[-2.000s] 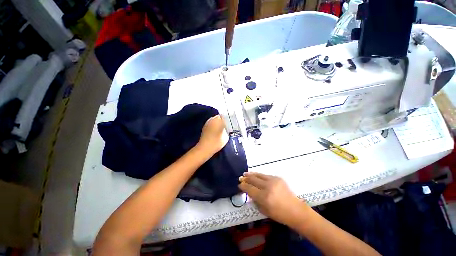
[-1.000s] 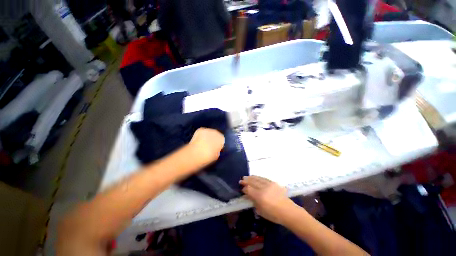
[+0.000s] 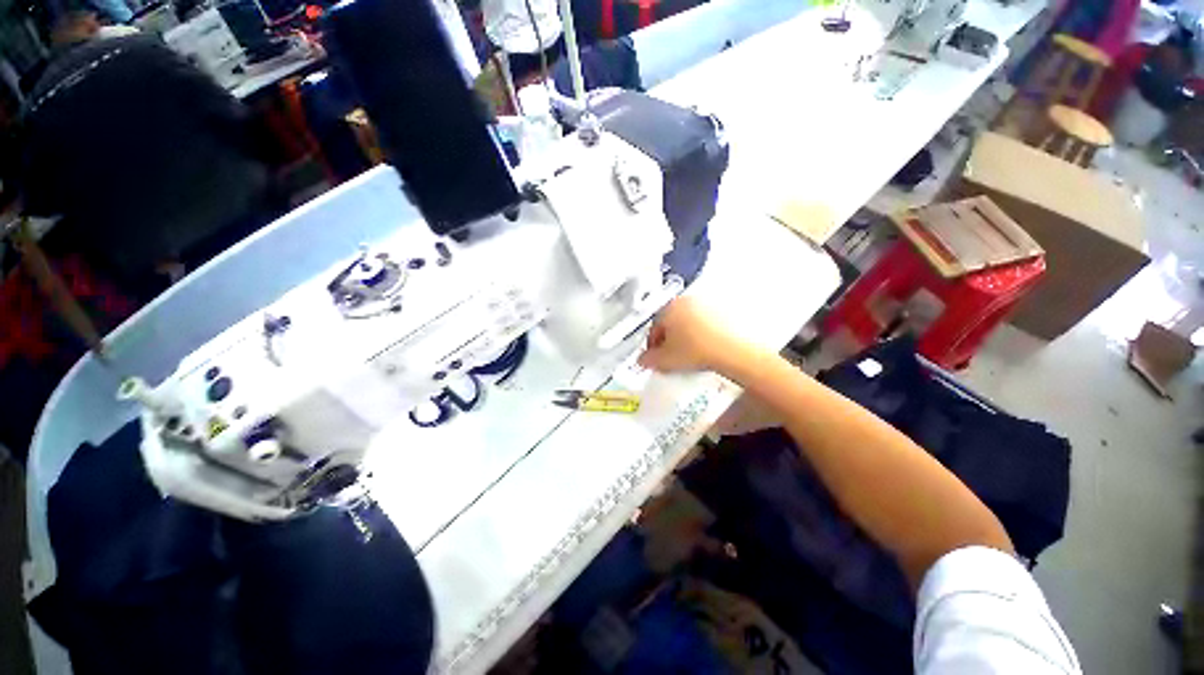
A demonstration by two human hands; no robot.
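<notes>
The dark navy garment [image 3: 330,593] lies at the lower left, partly under the needle end of the white sewing machine [image 3: 436,323]. My right hand [image 3: 687,339] is at the right end of the machine, low by the table surface, with its fingers bent together. Whether it holds something small is not clear. My left hand is out of the picture. Yellow-handled thread snips [image 3: 601,400] lie on the table, left of and below my right hand. Curved black pieces [image 3: 469,382] lie under the machine arm.
A black upright device [image 3: 423,112] stands above the machine. Dark garments [image 3: 911,448] are piled right of and below the table. A red crate [image 3: 937,297] and a cardboard box [image 3: 1070,224] stand at the right. A person in dark clothes [image 3: 145,145] is behind the table.
The view has swung to the right. My right hand has left the garment and moved right to the machine's far end. My left hand has gone out of view.
</notes>
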